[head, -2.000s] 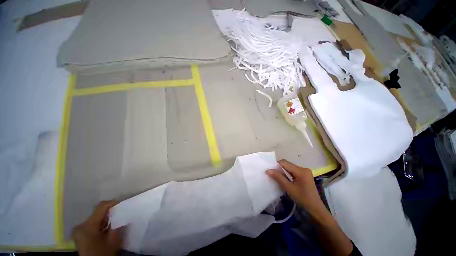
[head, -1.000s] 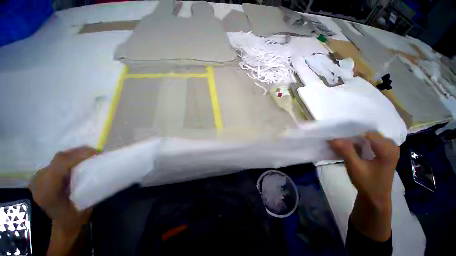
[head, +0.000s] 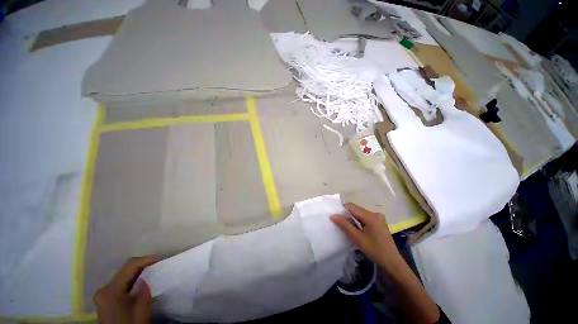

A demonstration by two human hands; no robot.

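Observation:
A white fabric panel [head: 253, 269] lies over the front edge of the table, its lower part hanging towards me. My left hand [head: 127, 294] pinches its left end near the bottom left of the view. My right hand [head: 362, 228] pinches its right end between thumb and fingers. The panel's far edge lies on the grey-beige template [head: 187, 174], which is framed by yellow tape [head: 265, 168]. The underside of the panel and some fingertips are hidden.
A glue bottle [head: 369, 152] lies right of centre, nozzle towards me. Beyond it is a pile of white cords [head: 333, 79]. White panels [head: 453, 158] are stacked at the right, with more hanging [head: 472, 272] below. Grey-beige panels [head: 190, 54] lie beyond the template. A round container [head: 359, 275] shows below the table edge.
Since one second ago, the panel has gone from raised and stretched to lying over the table edge. Both hands have come closer together and still hold its ends. The view has shifted.

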